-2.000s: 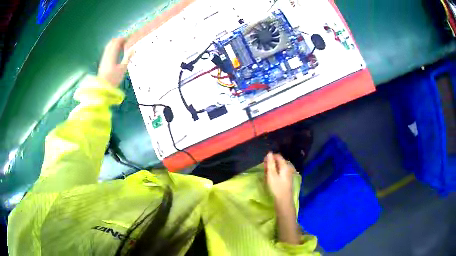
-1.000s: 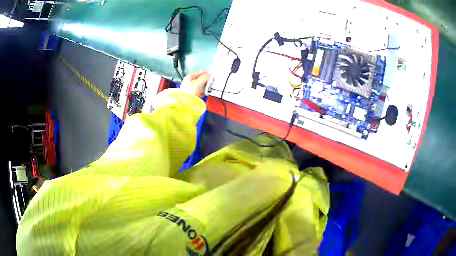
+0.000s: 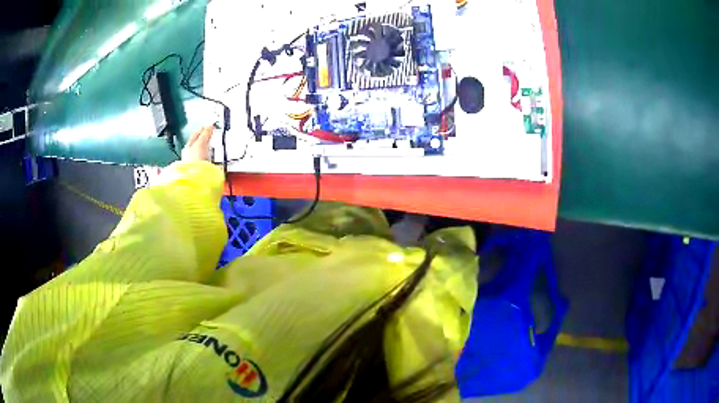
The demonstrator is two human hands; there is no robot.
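Note:
The open-back display unit [image 3: 260, 35] lies flat on an orange-red foam pad [image 3: 441, 198]. Its blue mainboard [image 3: 370, 114] carries a dark cooler fan [image 3: 380, 49]. A thin black power lead [image 3: 318, 185] is at the unit's lower edge and hangs in a loop below it. A black power adapter [image 3: 164, 102] lies left of the unit. My left hand [image 3: 199, 145] is at the unit's lower left edge, fingertips against it; its grip is unclear. My right hand is not in view.
The glossy green bench [image 3: 631, 118] runs left and right of the unit. A blue lattice crate [image 3: 248, 228] stands below its edge at my left sleeve. A blue crate [image 3: 504, 315] stands below right, another [image 3: 670, 307] at the far right.
My left hand has come down from the unit's upper left corner to its lower left edge. My right hand has gone out of view. The view has turned, and the unit now appears nearly level.

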